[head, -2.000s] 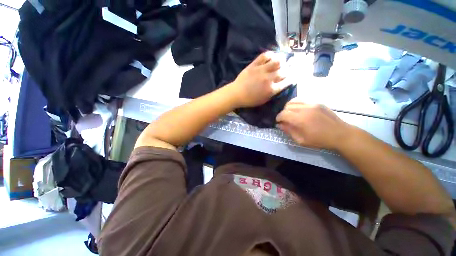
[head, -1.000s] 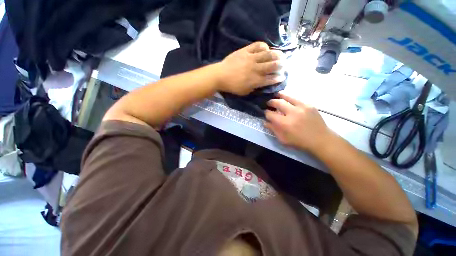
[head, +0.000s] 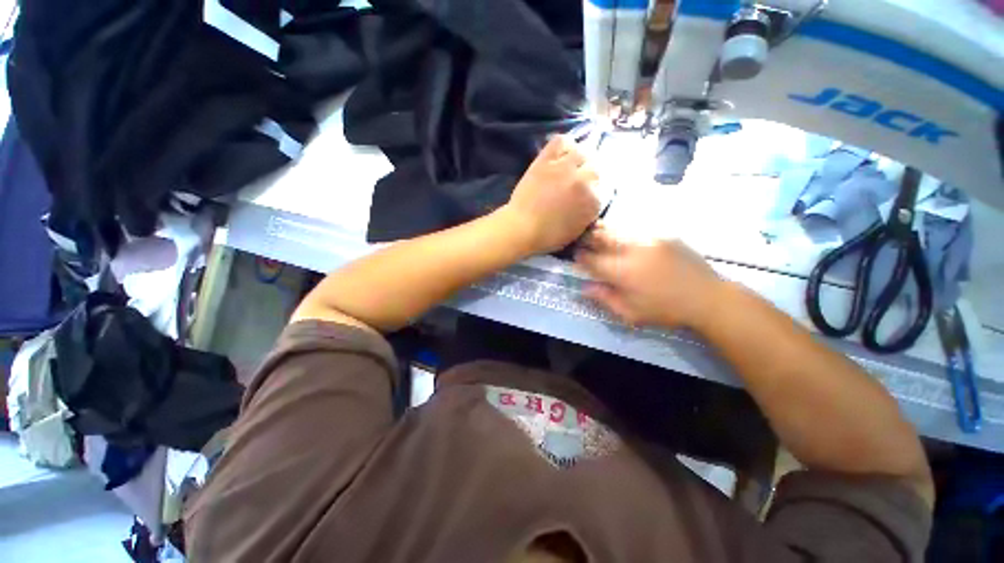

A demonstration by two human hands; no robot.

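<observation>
The black garment [head: 440,121] lies on the white machine table, left of the needle area, with its near end under my hands. My left hand [head: 558,196] is closed on the black garment just in front of the presser foot [head: 630,117]. My right hand [head: 644,277] is blurred, with its fingertips at a small dark end of the cloth by the table's front edge. The cloth between my hands is mostly hidden. The sewing machine [head: 870,83] stands above, with "JACK" lettering.
Black scissors [head: 875,275] and a blue-handled tool [head: 960,368] lie at the right. Light grey-blue cloth pieces [head: 842,189] lie behind them. A large black cloth pile [head: 132,110] is at the left, with more cloth [head: 127,368] hanging low. A measuring tape [head: 528,297] runs along the front edge.
My left hand has turned into a more closed shape over the cloth. Less cloth shows between my hands than before. The camera view has also shifted.
</observation>
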